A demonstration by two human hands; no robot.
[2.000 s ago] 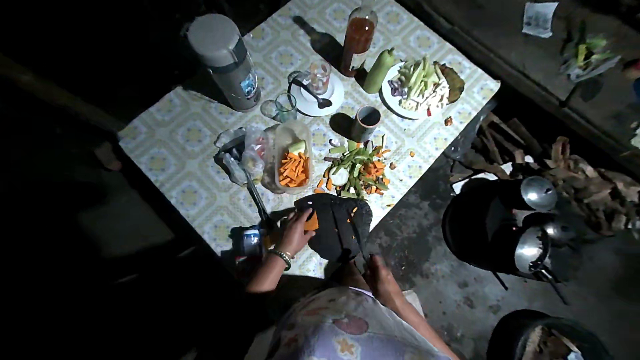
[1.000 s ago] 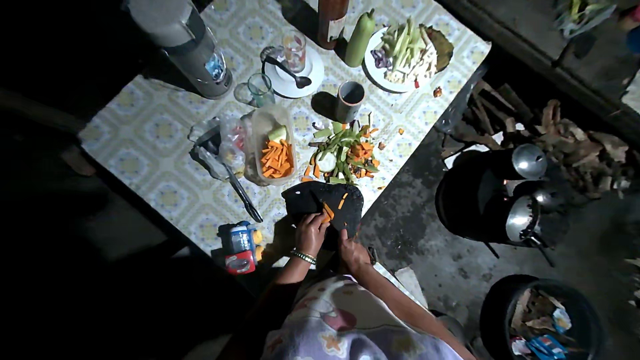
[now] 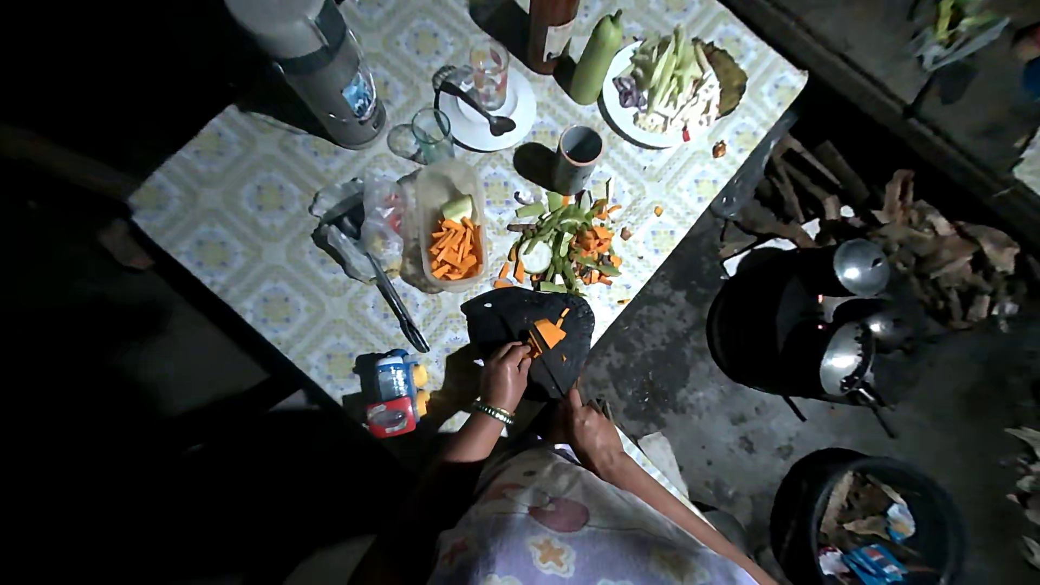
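Note:
A dark cutting board lies at the table's near corner, with pieces of an orange vegetable on it. My left hand, a bracelet at its wrist, holds the orange vegetable by its near left side. My right hand is closed around the handle of a knife, whose dark blade points up and left across the board beside the orange pieces. Just beyond the board lies a heap of green and orange peelings. A clear plastic container holds orange sticks and a pale green chunk.
On the patterned tablecloth stand a thermos, a cup, a bottle, a green gourd and a plate of cut vegetables. Tongs lie left. Pots and a bin stand right.
My left hand was on the orange vegetable at the board's left two seconds ago; it now holds it nearer the middle. More cut orange pieces show on the board. The view has shifted.

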